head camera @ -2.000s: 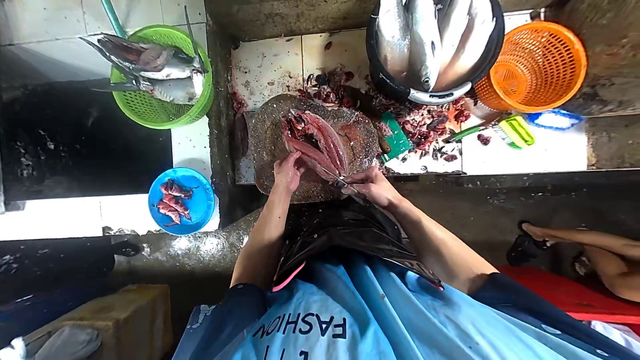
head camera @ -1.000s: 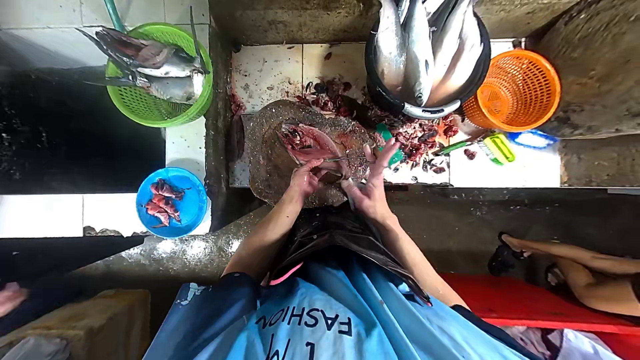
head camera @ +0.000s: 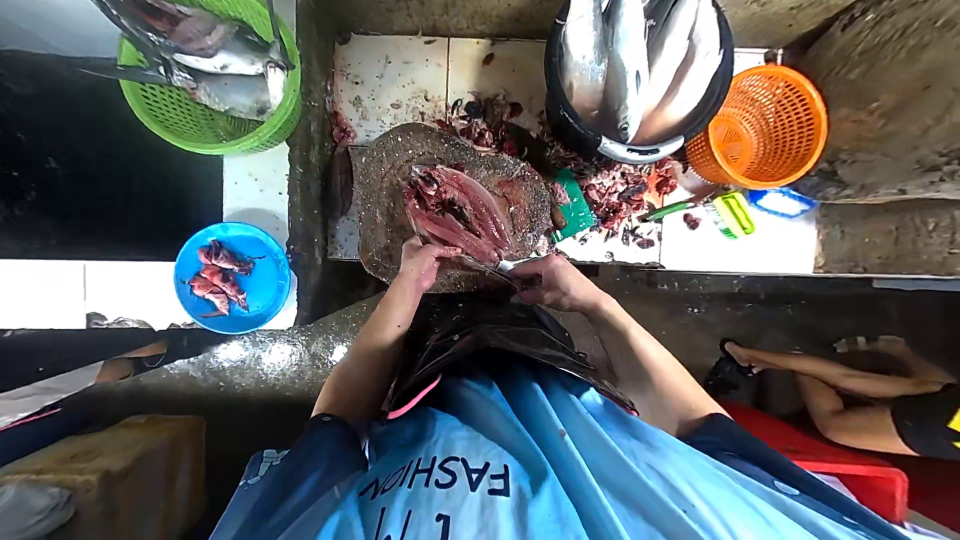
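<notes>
A split fish [head camera: 457,210] lies opened, its red flesh showing, on a round chopping block [head camera: 382,187]. My left hand [head camera: 426,262] grips the near left edge of the fish. At the block's near edge, my right hand [head camera: 559,283] is closed around what looks like a knife [head camera: 487,268], whose thin blade reaches to the near end of the fish. Fish scraps [head camera: 615,191] and a green piece of plastic [head camera: 574,206] lie right of the block. Whole silvery fish [head camera: 626,67] stand in a black bucket [head camera: 559,82] behind them.
A green basket [head camera: 217,139] holds large fish at the upper left; below it, a blue bowl [head camera: 279,277] holds fish pieces. An orange basket [head camera: 787,127] and a green brush [head camera: 735,215] are at the right. Another person's legs [head camera: 832,375] show beside a red bench [head camera: 855,465].
My right hand, raised with spread fingers over the block's right part one second ago, has come down closed at its near edge. Another person's arm or leg shows at the lower left.
</notes>
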